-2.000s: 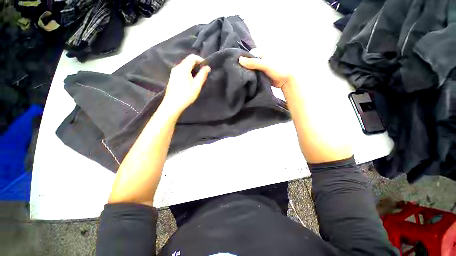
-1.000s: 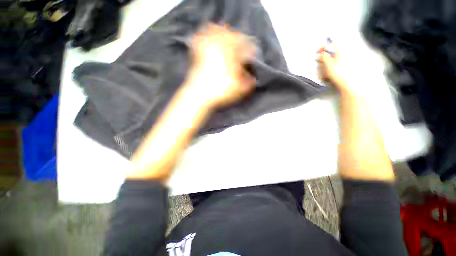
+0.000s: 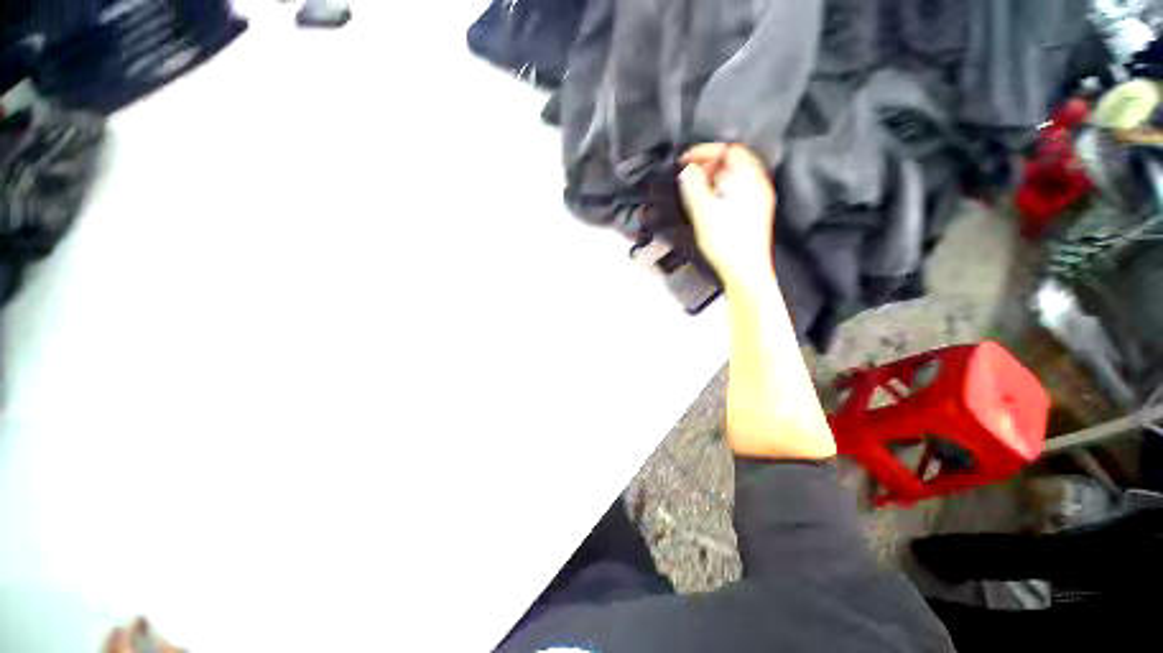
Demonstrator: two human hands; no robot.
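A large pile of dark grey and black garments (image 3: pixel 867 166) lies over the right edge of the white table (image 3: pixel 370 319). My right hand (image 3: pixel 733 198) is at the pile's near left side, fingers curled on the edge of a dark garment. Whether it also holds a small tool cannot be told. My left hand (image 3: pixel 140 638) shows only as blurred fingertips, cut off by the bottom edge at far left.
A phone (image 3: pixel 690 283) lies at the table edge beside my right wrist. A red plastic stool (image 3: pixel 937 415) stands on the speckled floor at right. Dark bundles (image 3: pixel 121 51) and a patterned cloth (image 3: pixel 45 179) lie at upper left. A small grey object (image 3: pixel 324 13) is at the top.
The view has swung to the right. The grey garment is gone from the table in front of me. My right hand has moved onto the pile, my left to the bottom left edge.
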